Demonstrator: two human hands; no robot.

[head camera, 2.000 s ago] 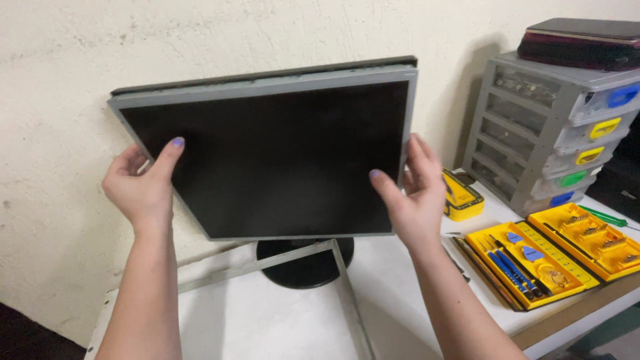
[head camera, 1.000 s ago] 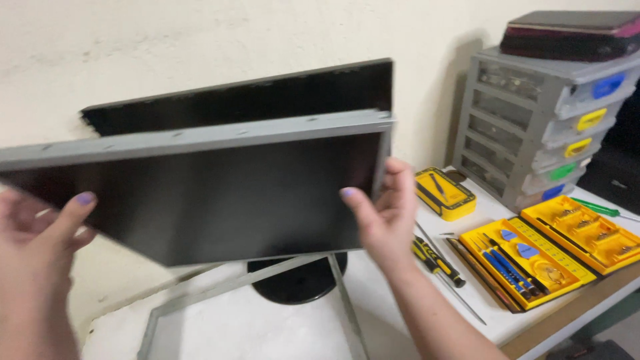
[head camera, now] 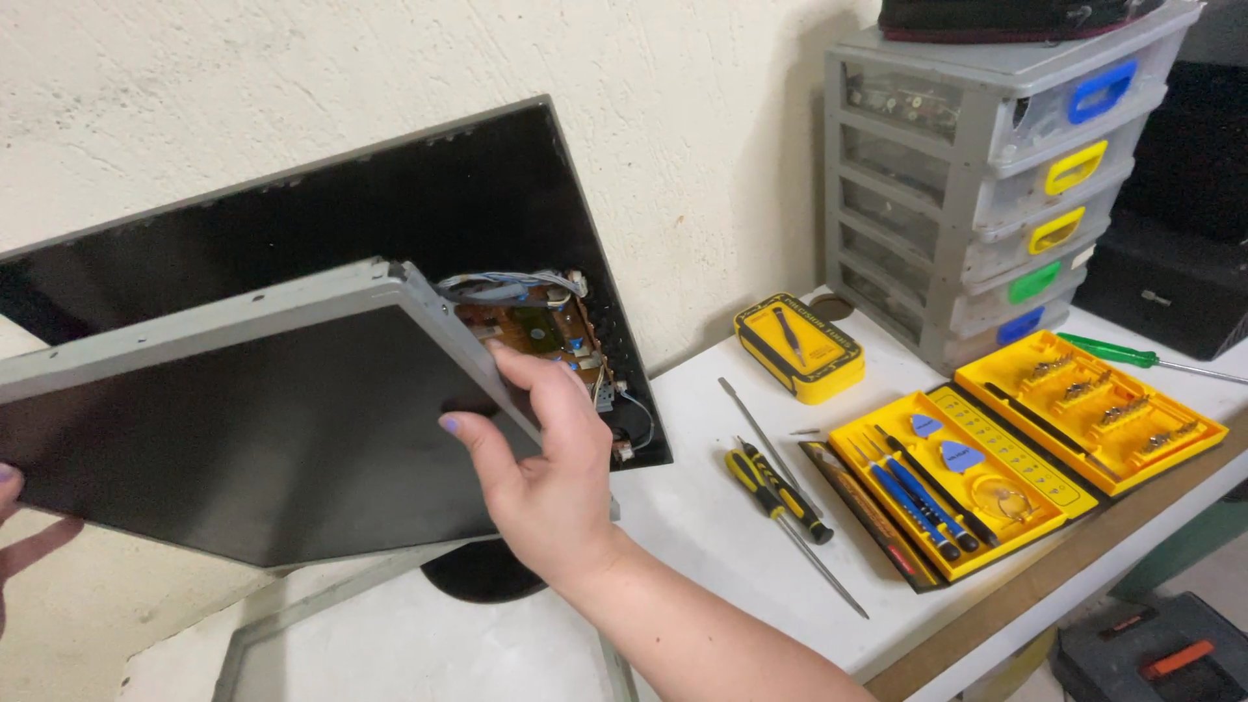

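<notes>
An LCD monitor panel (head camera: 263,439) with a metal frame is held tilted between my hands. My right hand (head camera: 551,444) grips its right edge, thumb on the dark screen face. At the far left my left hand (head camera: 29,536), partly cut off by the view, holds the panel's left part. Behind the panel stands the monitor's black back housing (head camera: 468,185). Wires and a circuit board (head camera: 536,327) show between panel and housing at the right. Below are the round black stand base (head camera: 483,573) and a thin grey bezel frame (head camera: 234,653) lying on the white table.
Screwdrivers (head camera: 780,487) and a metal spudger (head camera: 746,419) lie right of my right hand. Beyond them are a yellow tool tin (head camera: 804,346), an open yellow precision tool kit (head camera: 941,405), a green-handled screwdriver (head camera: 1107,349) and a grey drawer unit (head camera: 951,175). A wall rises behind.
The panel has moved left and away from the back housing, uncovering the circuit board and wires. My hands have stayed on its two sides. The view has shifted right.
</notes>
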